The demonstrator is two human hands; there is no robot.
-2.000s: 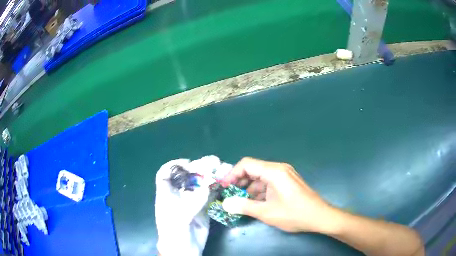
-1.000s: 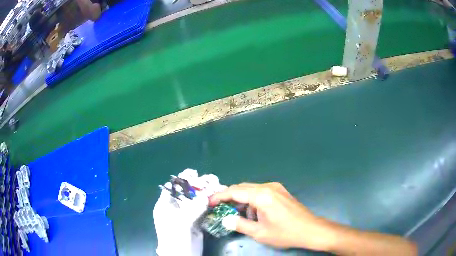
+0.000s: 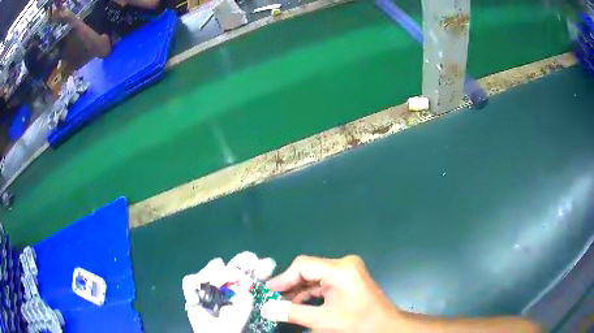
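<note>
My left hand (image 3: 221, 276), in a white glove, is closed around a dark part (image 3: 212, 298) with red and blue wires by it, low in the view. My bare right hand (image 3: 345, 296) pinches a green circuit board (image 3: 264, 306) between thumb and fingers, right beside the glove. The board's lower part is near the picture's bottom edge. A white plastic housing (image 3: 89, 286) with openings lies alone on the blue sheet (image 3: 107, 240) at the left.
Grey-white parts (image 3: 39, 302) stand along the sheet's left side. A worn pale rail (image 3: 280, 159) divides the dark green mat (image 3: 365, 201) from the green belt (image 3: 195, 117). A rusty metal post (image 3: 445, 58) rises at the rail. A person's arm (image 3: 88, 32) shows at upper left.
The whole view has shifted, so sheet, rail and hands sit lower. Both hands keep their hold on the parts. A person's arm has come into view at the upper left.
</note>
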